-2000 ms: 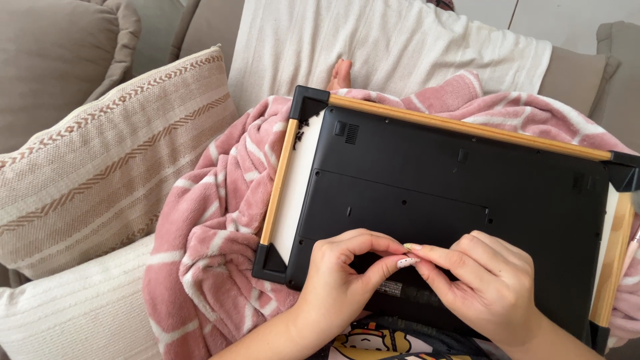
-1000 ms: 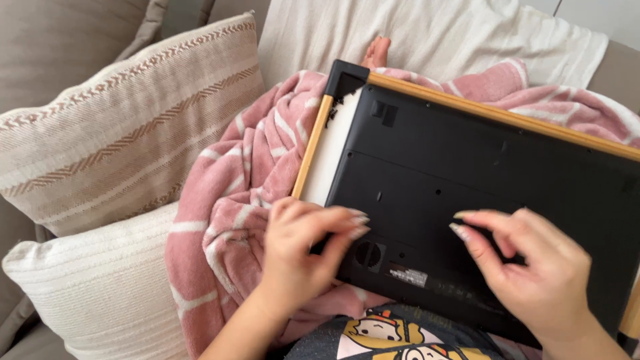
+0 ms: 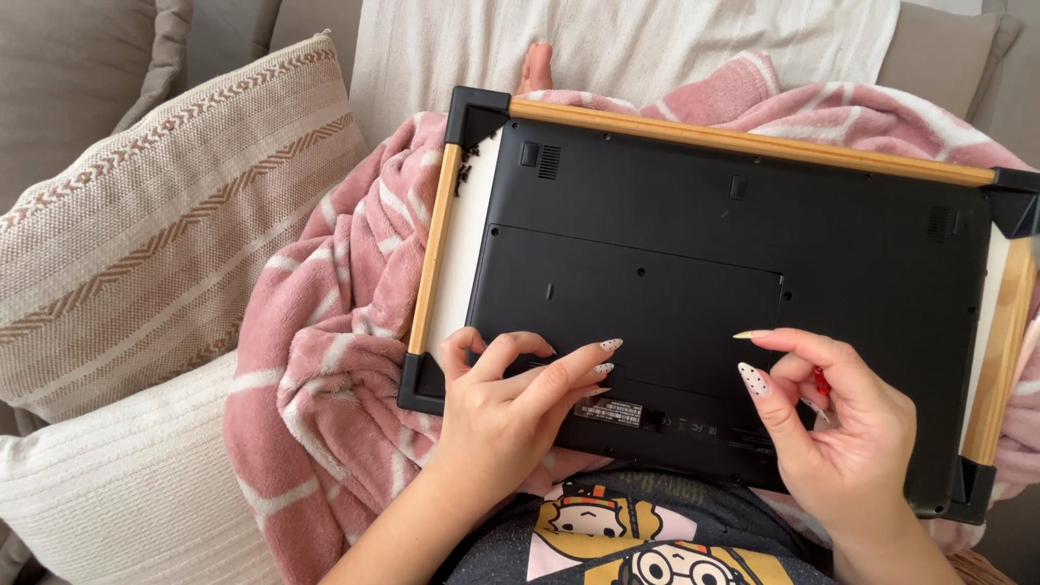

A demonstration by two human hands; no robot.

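Note:
A black laptop (image 3: 682, 203) lies bottom side up on a wood-framed lap tray (image 3: 691, 127) with black plastic corners. My left hand (image 3: 508, 398) rests over the laptop's lower left part, fingers bent and spread, with nothing seen in it. Near the lower right part, my right hand (image 3: 837, 431) is raised over the laptop; its thumb and index finger are apart, while a small red object (image 3: 821, 380) shows between its curled fingers. Several small black screws (image 3: 464, 171) lie at the tray's upper left corner. The laptop's base cover panel (image 3: 634, 309) sits in place, with several screw holes around it.
A pink and white blanket (image 3: 325, 366) lies under and around the tray. Two cushions, one patterned (image 3: 179, 211) and one white ribbed (image 3: 122, 471), stand at the left. A bare foot (image 3: 536, 69) shows beyond the tray, against a cream throw (image 3: 650, 45).
My hands have parted; two seconds ago their fingertips met above the laptop's lower middle. My left fingers have since spread out over the laptop's lower left part.

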